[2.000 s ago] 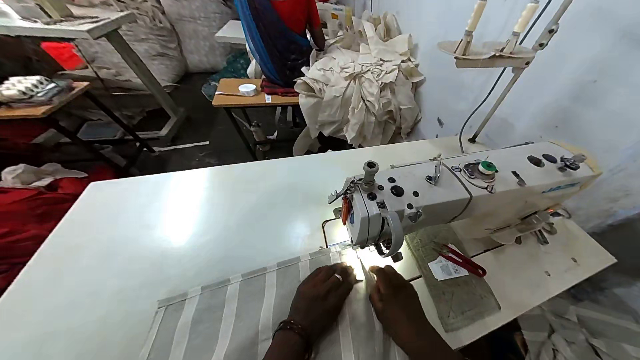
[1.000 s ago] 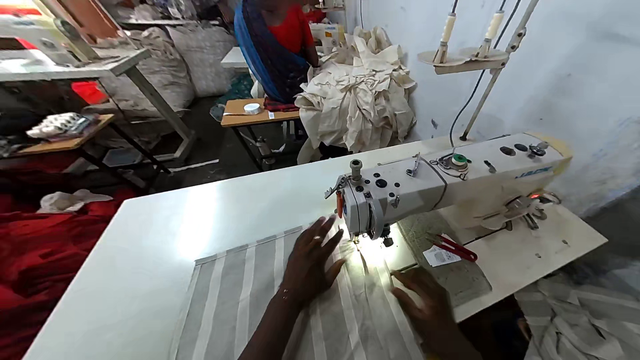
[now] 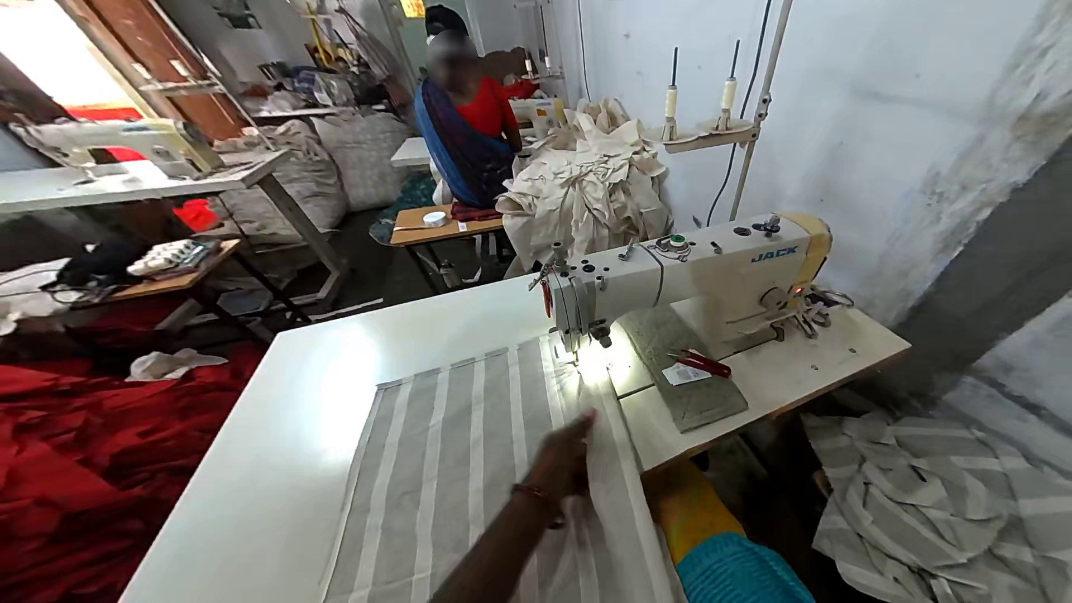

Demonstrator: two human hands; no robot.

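Observation:
A striped grey-and-white cloth (image 3: 452,435) lies on the white sewing table, its far edge near the needle area of a Jack sewing machine (image 3: 695,268). My left hand (image 3: 565,461), with a bracelet at the wrist, is over the cloth just in front of the machine's lit needle area. Its fingers are partly curled against the cloth; whether they grip it is unclear. My right hand is not visible. Right of the needle, red-handled thread snips (image 3: 703,363) and a small white label (image 3: 686,373) rest on a grey-green pad (image 3: 699,402).
Thread cones (image 3: 727,94) stand on a holder behind the machine. A person (image 3: 469,126) is beside a heap of cream cloth (image 3: 586,176). Red cloth (image 3: 109,452) lies at the left, more striped cloth (image 3: 946,502) at the lower right. A small wooden table (image 3: 419,234) stands beyond.
My left hand has drawn back from the needle area. My right hand, earlier on the cloth beside the machine, has gone out of sight. The view has tilted up.

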